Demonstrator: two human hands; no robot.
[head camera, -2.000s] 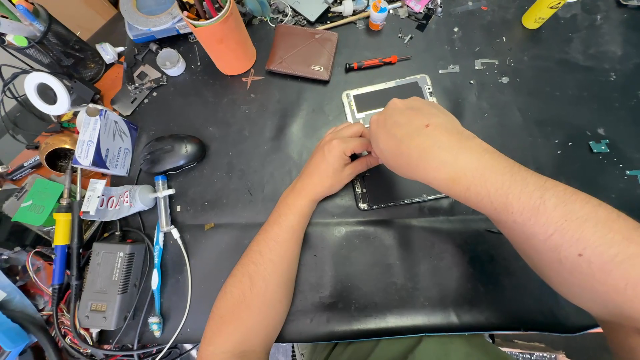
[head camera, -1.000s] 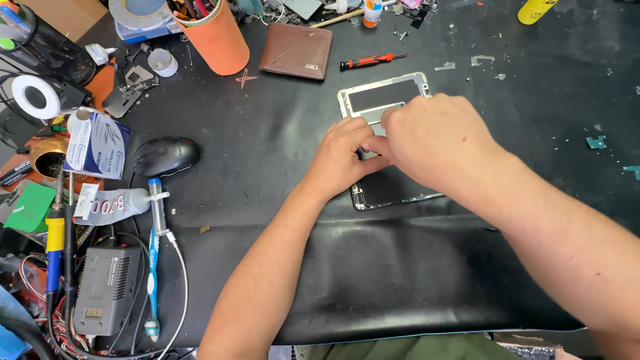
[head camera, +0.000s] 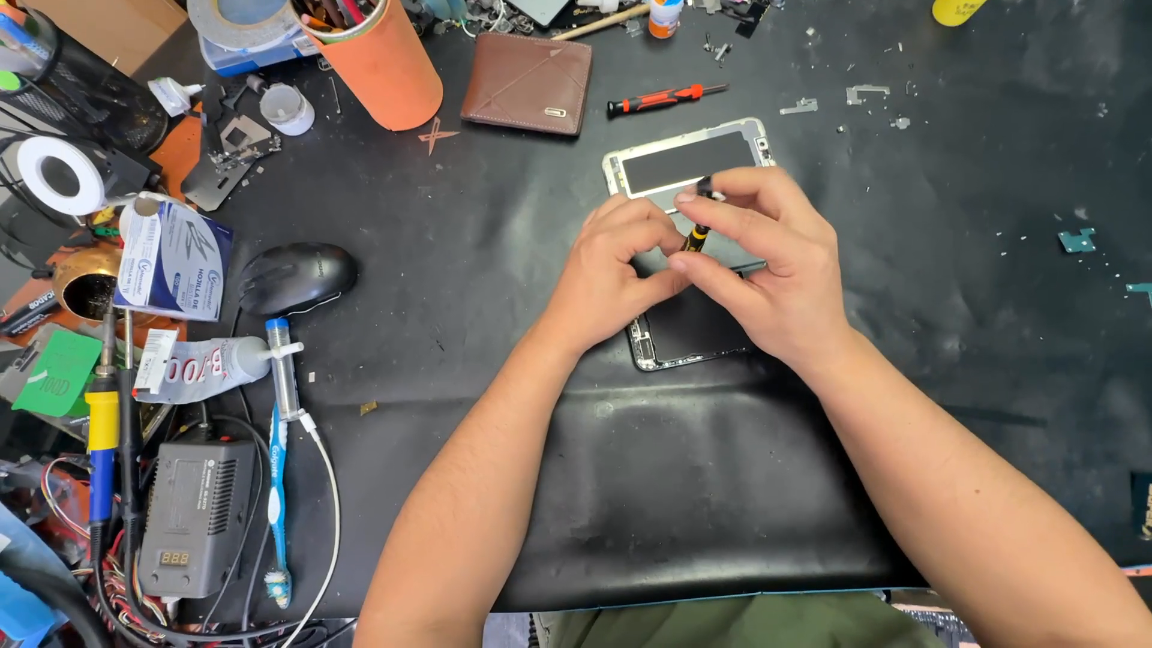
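My right hand (head camera: 774, 261) holds a small black and yellow precision screwdriver (head camera: 697, 236) between thumb and fingers, over an opened phone or small tablet. My left hand (head camera: 621, 270) has its thumb and index finger at the screwdriver's lower part; whether they grip it is hard to tell. Beneath both hands lies the device: its upper part (head camera: 688, 162) has a pale frame around a dark panel, and its lower part (head camera: 693, 328) is black with small parts along the left edge. The hands hide the middle of the device and the screwdriver's tip.
Beyond the device lie a red and black screwdriver (head camera: 666, 101) and a brown wallet (head camera: 527, 83). Small metal brackets (head camera: 867, 94) are scattered at the right. On the left are a black mouse (head camera: 297, 277), a toothbrush (head camera: 278, 504), a soldering iron (head camera: 103, 432) and a grey soldering station (head camera: 198, 517).
My right hand has opened out from a closed, palm-down pose, and the black and yellow screwdriver now shows between its fingers. My left hand remains beside it over the device.
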